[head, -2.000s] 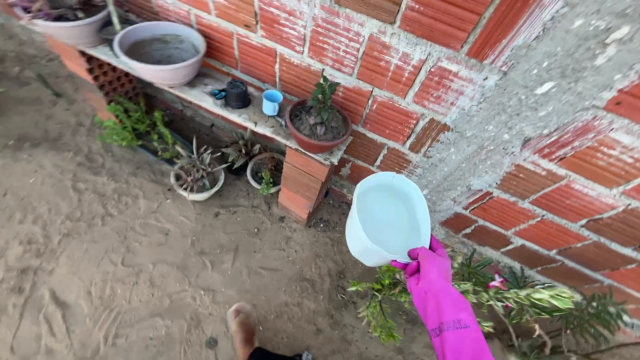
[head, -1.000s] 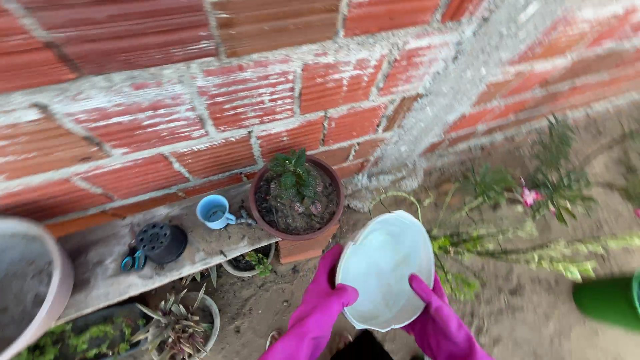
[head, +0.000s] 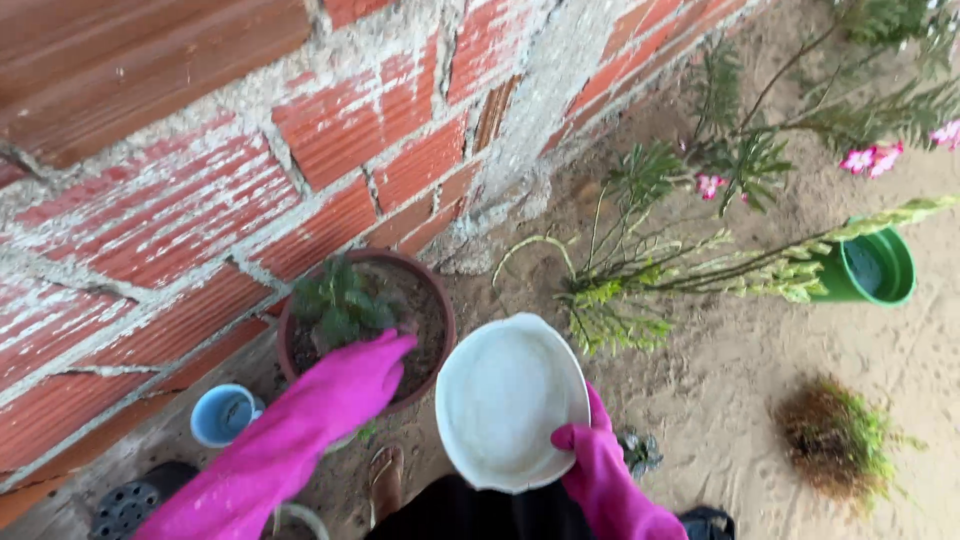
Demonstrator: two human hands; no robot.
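Both of my hands wear pink rubber gloves. My right hand (head: 592,454) grips the lower right rim of a white plastic bowl (head: 506,405), thumb inside the edge; pale liquid seems to lie in it, though I cannot tell surely. My left hand (head: 371,375) reaches over a round reddish-brown pot (head: 442,304), near the green plant (head: 341,300) growing in its soil. Whether the fingers touch or hold anything there is hidden by the hand and blur. Left of my forearm stands a light blue cup (head: 223,415).
A brick wall (head: 330,232) rises behind the pot. A black pot with holes (head: 131,506) lies near my left forearm. Right of the bowl are flowering plants (head: 709,184), a green bucket (head: 877,266) and a clump of plants (head: 836,442) on sandy ground. My sandalled foot (head: 386,480) shows below.
A second ago both hands held the bowl; my left hand has let go and moved over the pot. My right hand keeps the bowl. The view has shifted and turned.
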